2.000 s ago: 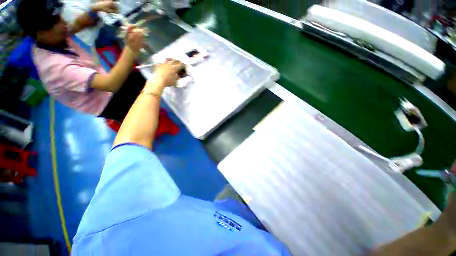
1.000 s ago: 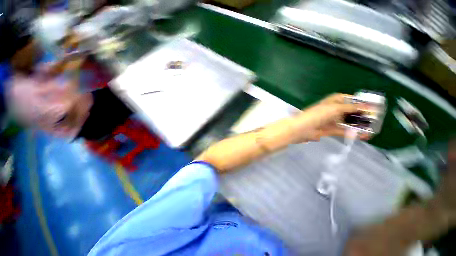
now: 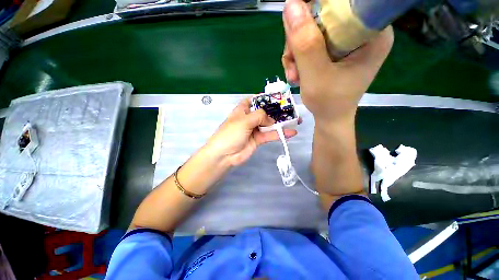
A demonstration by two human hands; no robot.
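My left hand (image 3: 241, 131) holds a white power adapter (image 3: 275, 111) with its open face up, over the pale foam sheet. Dark electronics with yellow and red bits show inside. The plug pins point away from me. A coiled, tied white cord (image 3: 285, 167) hangs from the near side of the adapter. My right hand (image 3: 331, 71) grips the glue gun (image 3: 347, 27) by its cream-yellow tape band, above and right of the adapter. The gun's nozzle is mostly hidden by the fingers, near the plug end. The gun's rear is cut off by the top edge.
A foam-covered board (image 3: 65, 158) at the left holds another open adapter (image 3: 25, 141) with its cord. A green conveyor belt (image 3: 180, 60) runs across the back. A ragged white scrap (image 3: 392, 164) lies on the dark bench at the right. Red stools or frames show at the lower left.
The view has swung right and down. My left hand has brought the adapter from the belt side to above the foam sheet. My right hand with the gun has come into clear view.
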